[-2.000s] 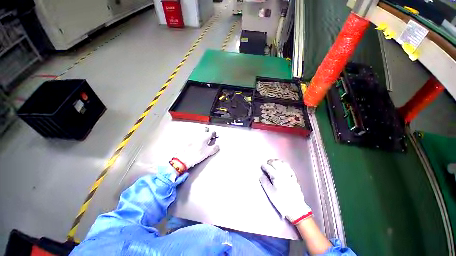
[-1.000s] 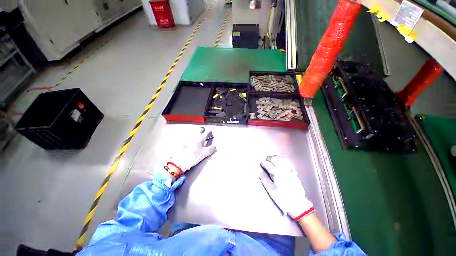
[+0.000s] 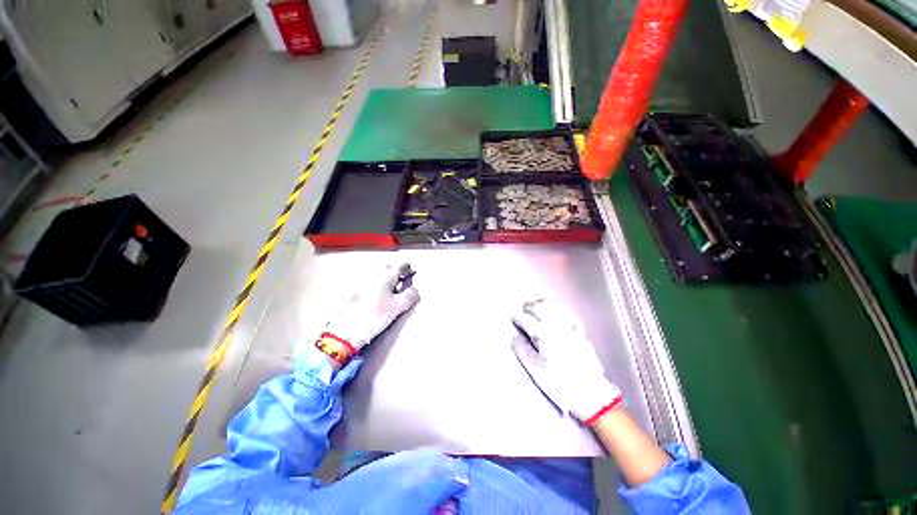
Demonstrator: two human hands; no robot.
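Observation:
My left hand (image 3: 374, 310), in a white-grey knit glove with a red cuff edge, is over the left part of the shiny metal table (image 3: 452, 402). A small dark piece (image 3: 404, 278) shows at its fingertips; its exact shape is unclear. My right hand (image 3: 565, 364), gloved the same way, rests palm down on the right part of the table, fingers loosely curled. Its palm side is hidden, so I cannot tell if it holds anything. The hands are well apart.
Bins line the far table edge: a black bin (image 3: 354, 201), one with black and yellow parts (image 3: 442, 199), and two with small grey pieces (image 3: 535, 205). A black fixture with green boards (image 3: 724, 201) lies on the green conveyor (image 3: 749, 372), beyond the orange-red post (image 3: 633, 91). A black crate stands left.
The camera view has shifted. The black fixture on the conveyor sits slightly nearer to me relative to the bins than two seconds ago. Both hands have stayed in nearly the same places on the table.

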